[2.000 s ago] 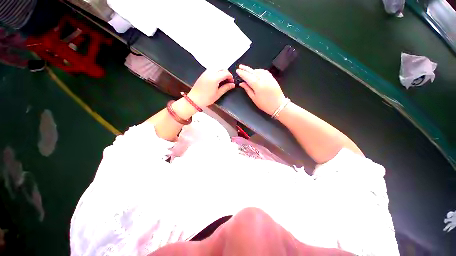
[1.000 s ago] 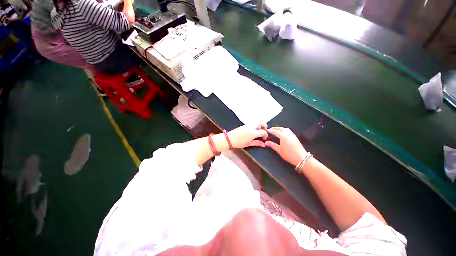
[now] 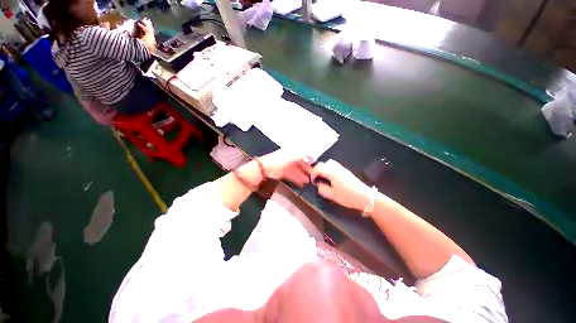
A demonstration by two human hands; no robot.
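Note:
My left hand (image 3: 292,169) and my right hand (image 3: 341,185) meet over the near edge of the black bench top (image 3: 372,221). Their fingertips touch. A small dark piece, likely adapter cord (image 3: 323,181), shows under the curled fingers of my right hand; my fingers hide most of it. Whether my left fingers grip it too is unclear. A dark glossy block, likely a power adapter (image 3: 377,168), lies on the bench beyond my right hand, blurred. Flat white wrapping sheets (image 3: 297,126) lie in an overlapping stack beyond my left hand.
A pale box-like unit (image 3: 202,94) stands behind the sheets. The green conveyor belt (image 3: 442,94) runs beyond a teal raised edge (image 3: 379,126), with wrapped white bundles (image 3: 351,49) on it. A person in stripes (image 3: 104,57) sits on a red stool (image 3: 155,135) at left.
The view has tilted up, showing more of the belt, the box-like unit and the neighbouring person. My hands stay together over the bench edge; my left hand now looks turned more downward.

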